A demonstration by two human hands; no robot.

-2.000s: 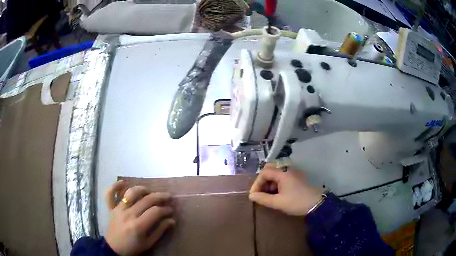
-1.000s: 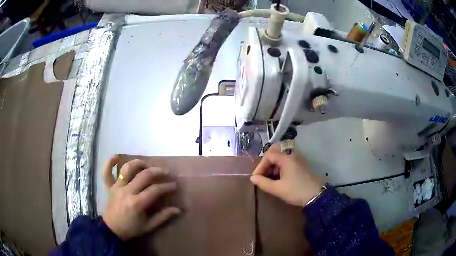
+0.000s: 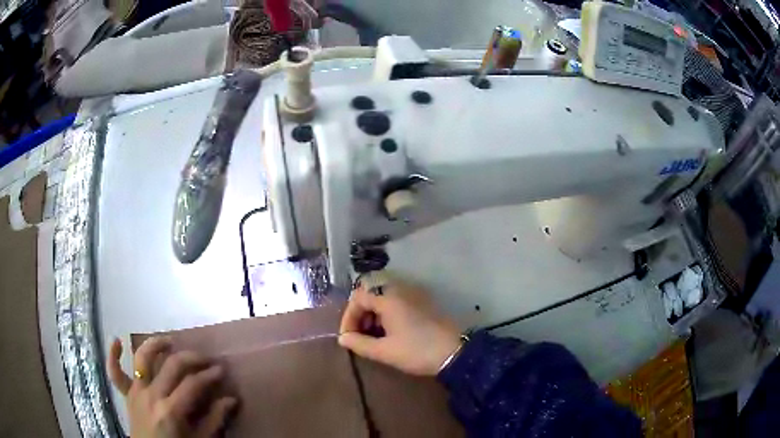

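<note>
A brown cloth panel [image 3: 286, 376] lies in front of the sewing machine, its top edge just below the needle area. A thin pale chalk line [image 3: 282, 340] runs across it, and a dark seam or fold [image 3: 361, 398] runs down from my right fingertips. My left hand [image 3: 175, 389], with a ring, lies on the panel's left part, fingers spread and slightly bent, cut off by the lower edge. My right hand [image 3: 398, 329] pinches the cloth at the end of the chalk line with thumb and index finger. The needle is hard to make out.
The white machine arm [image 3: 513, 145] spans the right side. The plastic-wrapped lamp [image 3: 203, 184] hangs left of its head. Silvery tape [image 3: 77, 257] edges the table, with another brown piece [image 3: 21, 325] beyond. A tray of white lumps [image 3: 682, 292] and an orange-yellow surface [image 3: 658, 389] are at right.
The camera view has turned to the right, so machine and hands appear further left. Both hands keep about the same hold and place on the panel.
</note>
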